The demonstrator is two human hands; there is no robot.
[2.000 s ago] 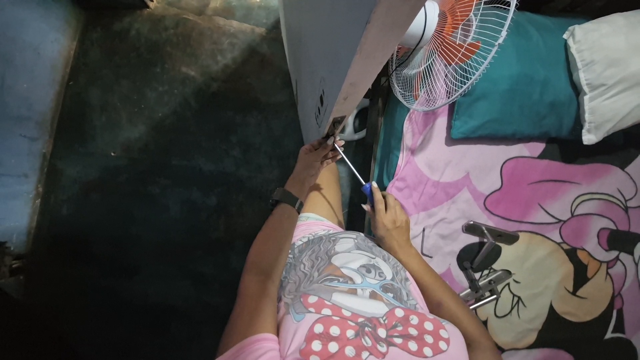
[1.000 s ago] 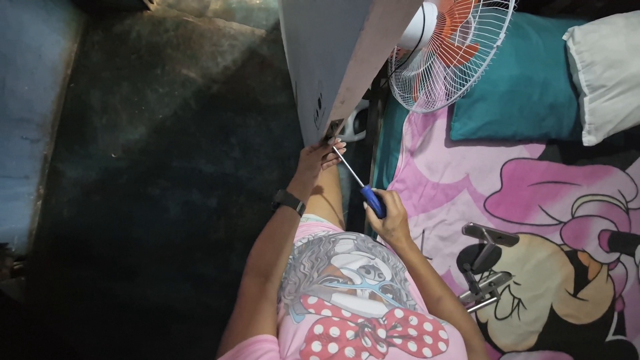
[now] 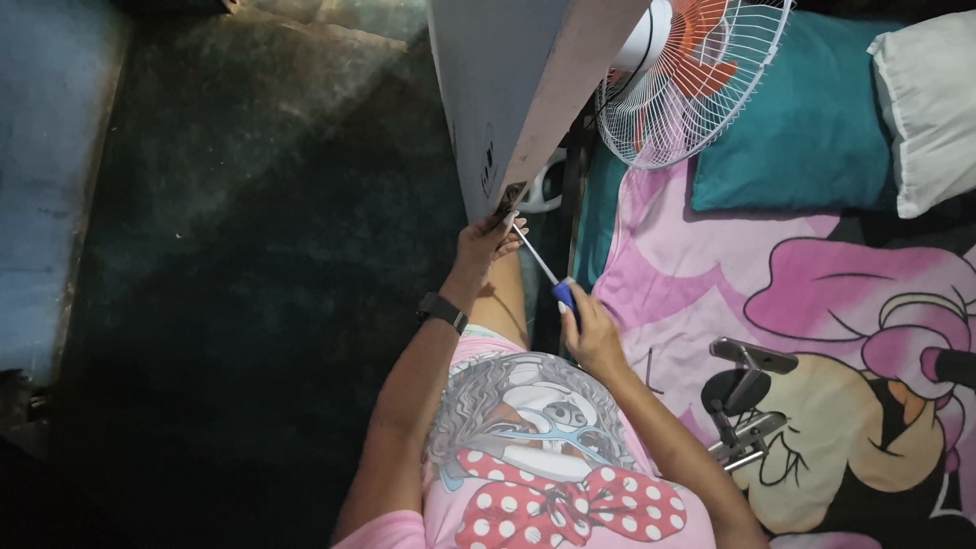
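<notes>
My right hand (image 3: 593, 332) grips the blue handle of a screwdriver (image 3: 565, 293), whose metal shaft slants up and left. The shaft's far end reaches the fingers of my left hand (image 3: 492, 238), which is at the edge of a grey door (image 3: 509, 72). A dark metal latch or lock fitting (image 3: 512, 196) sits in that edge, just above my left fingertips. Whether the left fingers hold a small part or the screwdriver's tip is hidden. A black watch or band (image 3: 442, 312) is on the left wrist.
Right of the door stands a fan with a white wire guard (image 3: 690, 114). A bed with a pink cartoon-print cover (image 3: 671, 290) lies to the right, bearing a teal pillow (image 3: 793, 122), a white pillow (image 3: 930, 114) and a metal door handle set (image 3: 751, 438). Dark floor (image 3: 252, 305) extends left.
My right hand has shifted its grip on the screwdriver's handle. The left hand stays at the door's edge.
</notes>
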